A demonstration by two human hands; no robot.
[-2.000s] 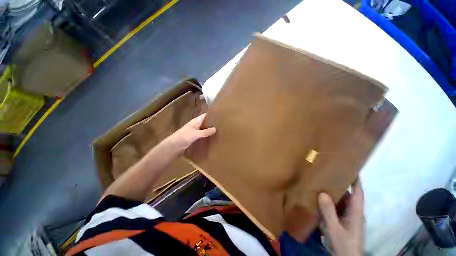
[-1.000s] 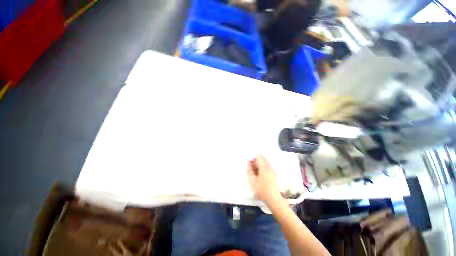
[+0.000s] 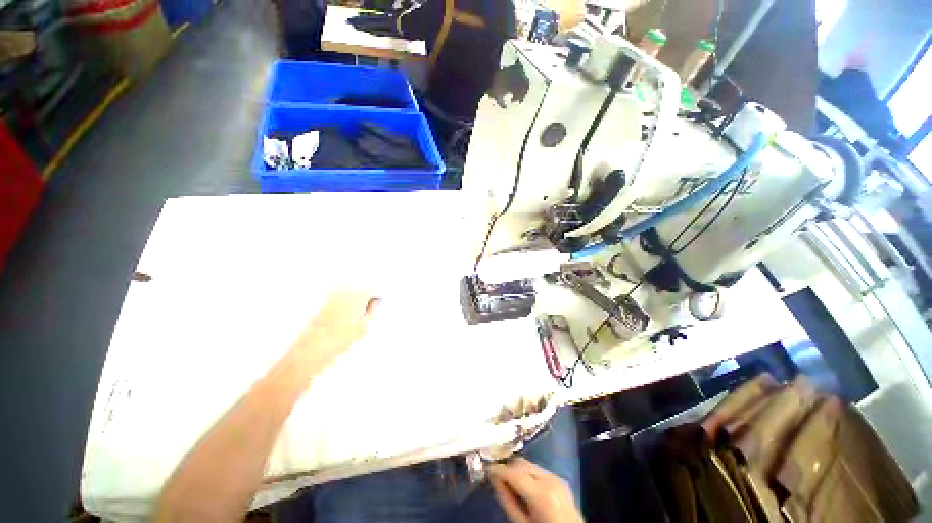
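Note:
My left hand [image 3: 342, 315] is low over the white table, blurred and pale against it. A tiny dark reddish spot shows at its fingertips; I cannot tell what it is. My right hand [image 3: 533, 492] is at the table's front edge above my lap, fingers bent, partly cut off by the lower edge; its grip is unclear. The white sewing machine head [image 3: 654, 179] stands right of my left hand. The dark block [image 3: 498, 299] is under the needle area, with a white bar [image 3: 521, 266] just above. Reddish snips or tweezers [image 3: 551, 347] lie right of the block.
The white table [image 3: 235, 255] bears the machine. Blue bins [image 3: 353, 182] with black and white pieces are behind it. Brown panels [image 3: 818, 449] lie below table level at right. A blue hose [image 3: 664, 212] crosses the machine head. Green-topped thread cones [image 3: 654, 43] stand behind it.
The large brown panel that both hands held two seconds ago is out of sight. The view has turned right to the machine. My left hand has come in over the table; my right is at its front edge.

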